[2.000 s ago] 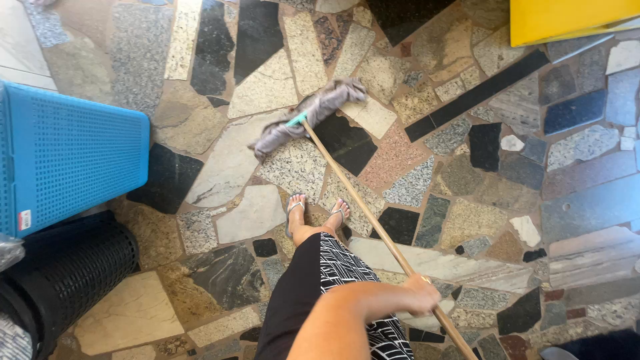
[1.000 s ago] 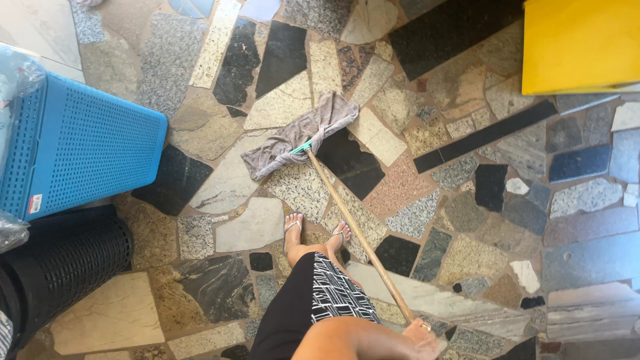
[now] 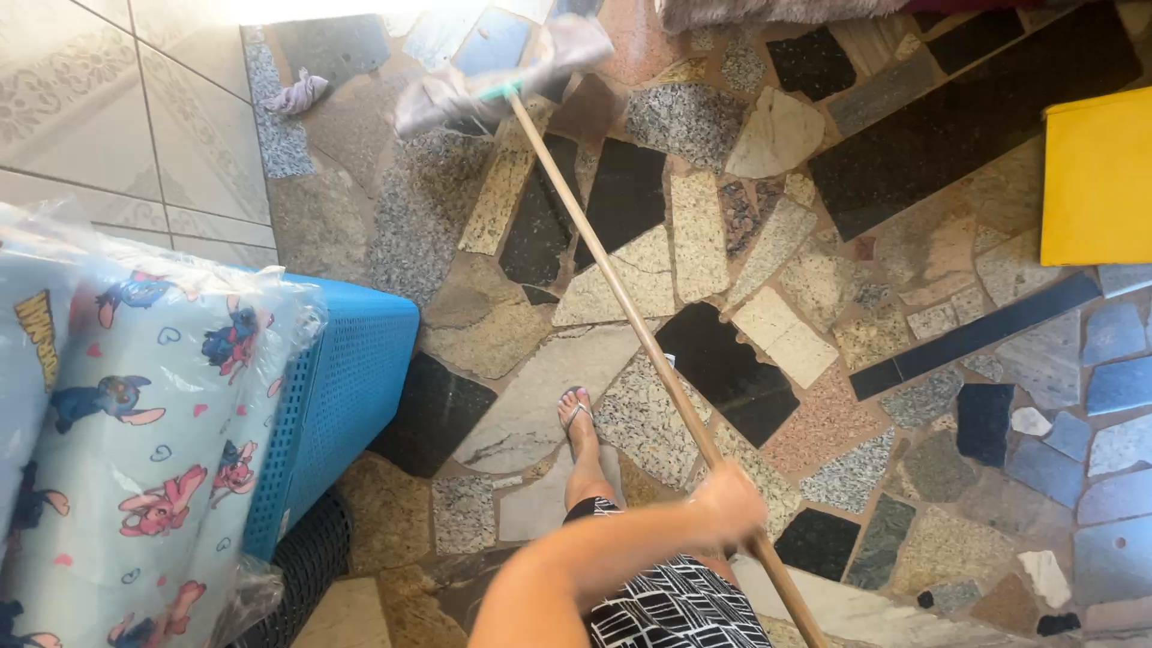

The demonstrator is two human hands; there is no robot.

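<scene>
My left hand (image 3: 729, 504), its forearm crossing in front of my body, is closed around the wooden handle (image 3: 621, 292) of a cloth mop. The handle runs from the bottom edge up and left to a teal head (image 3: 500, 90). A greyish cloth (image 3: 562, 58) is draped over that head, blurred by motion, above the stone-patchwork floor near the top. My right hand is not in view, and the lower end of the handle is cut off by the frame.
A blue perforated plastic basket (image 3: 346, 396) stands left, beside plastic-wrapped printed goods (image 3: 166, 450) and a black basket (image 3: 306, 576). A small crumpled cloth (image 3: 297, 94) lies upper left. A yellow object (image 3: 1098, 180) is at right, a fluffy mat (image 3: 774, 11) at the top edge.
The mop head has moved forward across the floor, away from my feet. My left hand remains around the handle. The view has shifted, bringing the wrapped goods and fluffy mat into sight.
</scene>
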